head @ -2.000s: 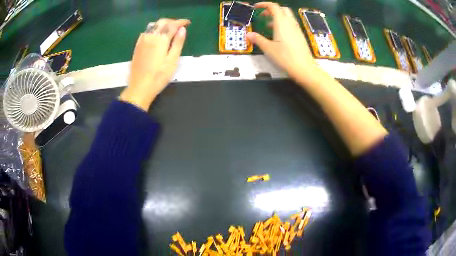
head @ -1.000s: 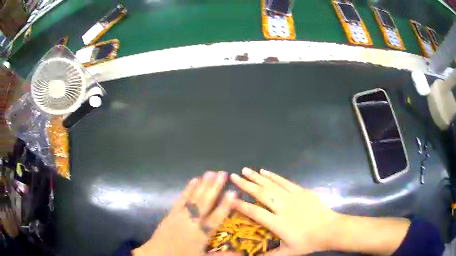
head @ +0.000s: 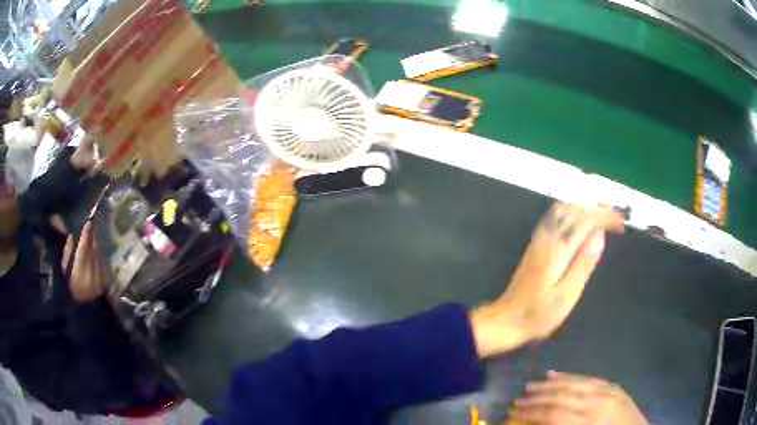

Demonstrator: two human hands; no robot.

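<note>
My left hand (head: 552,270) is stretched over the dark bench (head: 415,257), its fingertips by the white edge rail (head: 506,166). Its fingers are close together and blurred; whether it holds anything cannot be told. My right hand (head: 581,402) is at the bottom edge, partly cut off, palm down over the orange side parts (head: 476,415), of which only a few show. What is under its fingers is hidden. An orange-edged handset (head: 711,181) lies on the green belt at right; two more, one handset (head: 449,61) and another handset (head: 432,105), lie behind the fan.
A white fan (head: 315,118) stands at the bench's left, beside a clear bag (head: 220,153) and an orange-filled bag (head: 271,216). A cardboard box (head: 145,79) is behind. Another person's hand (head: 85,261) shows at far left. A smartphone (head: 734,373) lies at right.
The view has swung left. My left hand has left the orange pile and reached forward to the rail; my right hand remains at the pile. The box and another person have come into view.
</note>
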